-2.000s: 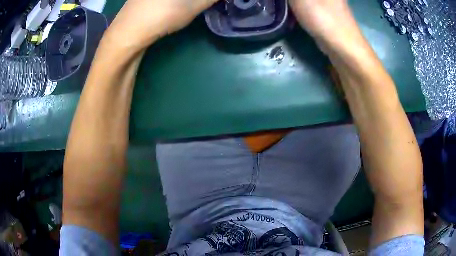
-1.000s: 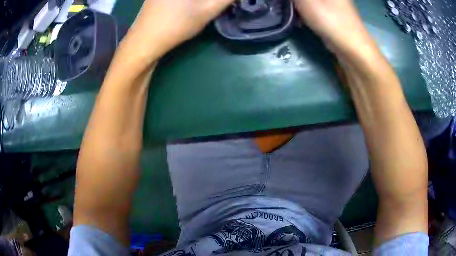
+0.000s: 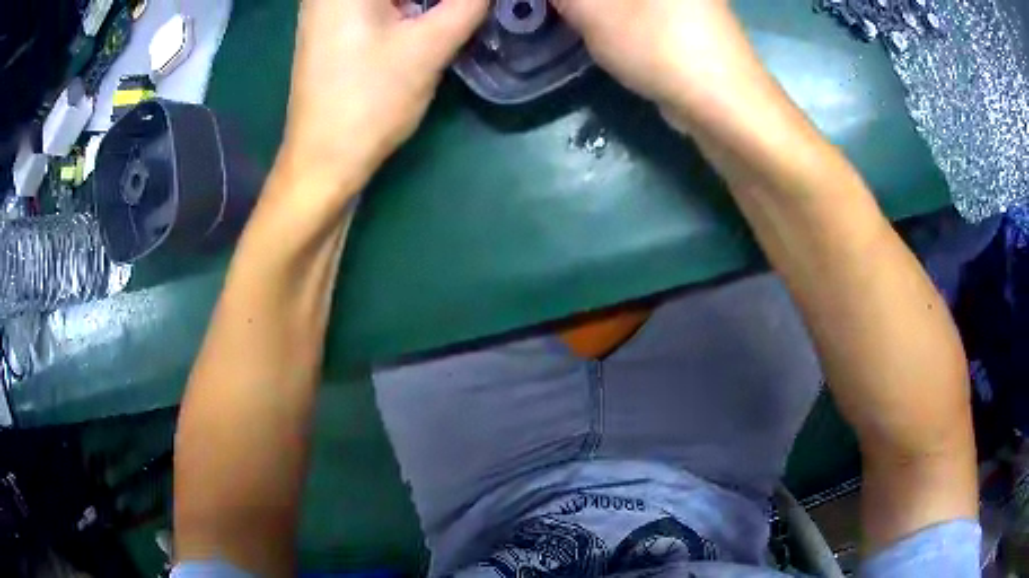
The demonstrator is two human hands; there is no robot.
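Note:
A dark grey plastic housing (image 3: pixel 525 70) with a raised round hub and centre hole lies at the top middle, cut off by the frame's upper edge. My left hand (image 3: pixel 378 57) is on its left side, with the fingers bent over its rim and partly cut off. My right hand (image 3: pixel 638 40) is on its right side, its fingertips cut off by the upper edge. Both hands hold the housing. Whether the fingers also hold a small part cannot be told.
A second dark housing (image 3: pixel 203 181) stands open at left. Beside it are a clear ribbed bottle (image 3: pixel 56 262), white blocks (image 3: pixel 68 119) and boards. Small dark round parts (image 3: pixel 900 16) lie at upper right by silvery bubble wrap (image 3: pixel 959 124). Dark bits (image 3: pixel 589 139) lie on the green mat (image 3: pixel 497 248).
The view has shifted and tilted. More of my left hand shows, with its fingers over the housing's left side. The housing in my hands appears turned and further left in view.

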